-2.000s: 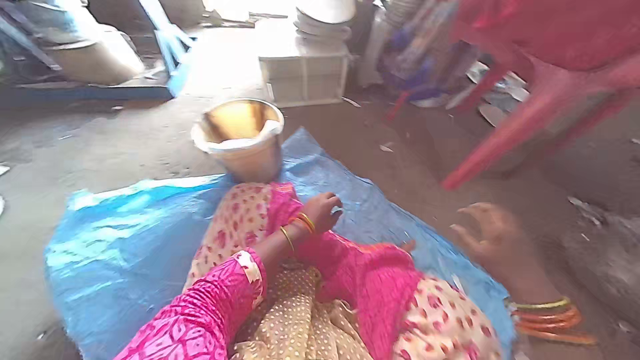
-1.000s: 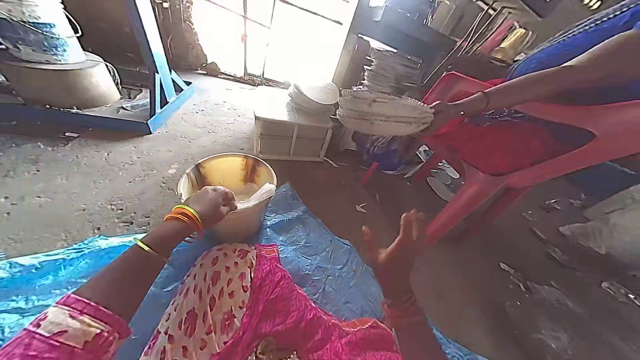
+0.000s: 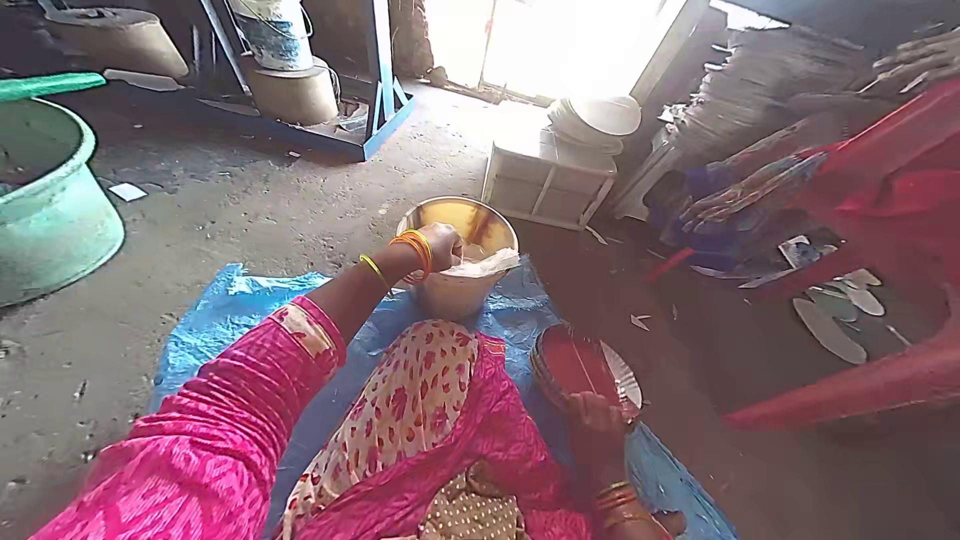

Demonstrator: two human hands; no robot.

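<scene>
My left hand, with orange and yellow bangles at the wrist, is closed at the mouth of a bucket with a yellowish inside. What its fingers hold is too small to tell, though a thin strand seems to show below them. A whitish cloth or sheet lies over the bucket's near rim. To the right, my right hand grips the near edge of a round stack of plates, reddish on top with a pale fluted rim at one side. The stack is low over the edge of a blue plastic sheet.
Ahead is a small pale cabinet bearing stacked white plates. A large green tub is at the left, a blue metal frame behind. On the right are a red plastic chair, bundled stacks and scraps on the floor.
My right hand, empty one second ago, now grips a round stack. My left hand remains at the bucket's mouth. The other person's arm with a stack of plates has gone from view.
</scene>
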